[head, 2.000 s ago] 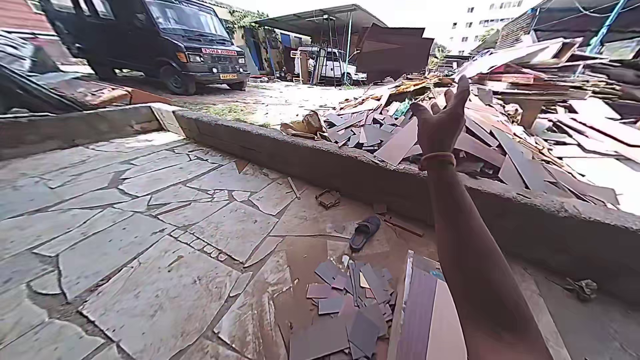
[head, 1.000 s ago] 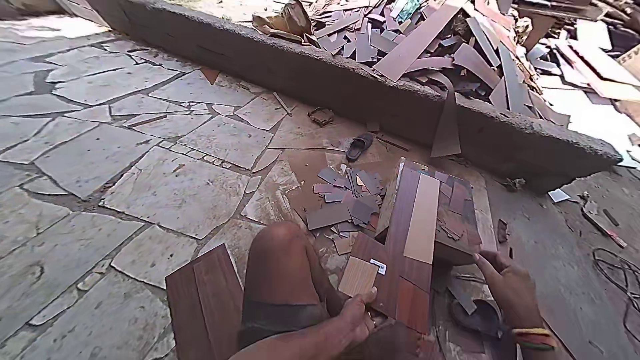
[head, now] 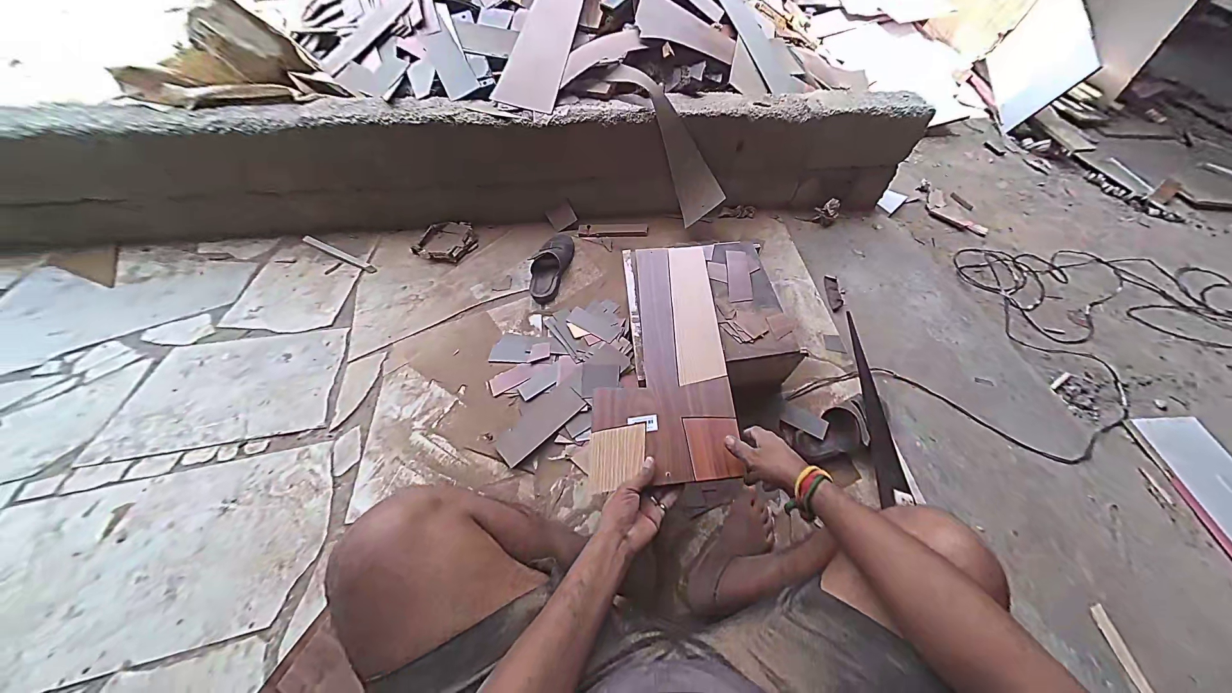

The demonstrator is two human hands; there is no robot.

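Note:
A dark wood-grain laminate sheet (head: 662,327) lies over a low block (head: 767,370) in front of me, with a long pale strip (head: 695,318), a reddish piece (head: 712,448) and a light striped square (head: 617,459) on it. At the near edge, by the light square, my left hand (head: 635,510) grips the laminate between thumb and fingers. My right hand (head: 767,459) touches the right near corner beside the reddish piece; whether it grips is unclear. A small white sticker is on the sheet. Small laminate offcuts (head: 741,277) rest on the block's right side.
Many laminate scraps (head: 544,419) lie left of the block. A dark sandal (head: 551,268) is beyond them. A low concrete wall (head: 433,164) crosses behind, with a large scrap heap (head: 539,48) past it. Looped cable (head: 1078,289) lies right; a long dark blade-like strip (head: 871,414) stands near my right knee.
My right hand was raised toward the scrap heap two seconds ago and is now down at the laminate. The view has swung down and right.

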